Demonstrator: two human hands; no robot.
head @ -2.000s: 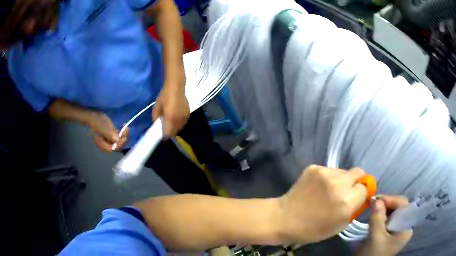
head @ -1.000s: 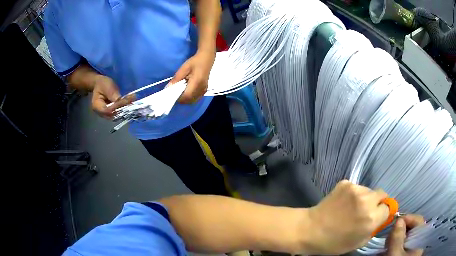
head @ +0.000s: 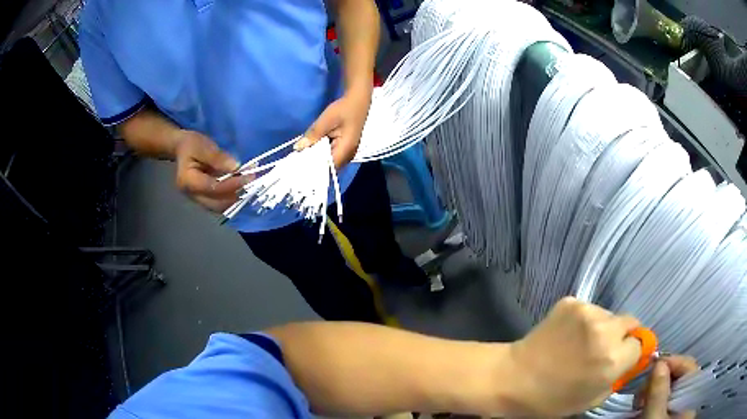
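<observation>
My left hand (head: pixel 565 356) reaches in from the lower left, fingers closed, with orange finger cots (head: pixel 638 358) on its fingertips. It pinches a small cable end where it meets the fingertips of my right hand (head: pixel 658 390). My right hand is at the lower right, partly cut off by the bottom edge. It holds white cables (head: pixel 711 394), whose dark-tipped ends fan out to the right. Some of the cables curve under my left hand, which hides part of them.
White cable bundles (head: pixel 606 164) hang over a greenish rack rail (head: pixel 541 67). Opposite me, a person in a blue shirt (head: pixel 217 74) holds a fanned cable bundle (head: pixel 291 180). A light blue stool (head: pixel 419 186) stands behind. A duct mouth (head: pixel 629 20) is at the upper right.
The view has shifted and sharpened, so my hands sit lower and further right. The other person's bundle has spread into a fan. My hands keep the same pinching hold.
</observation>
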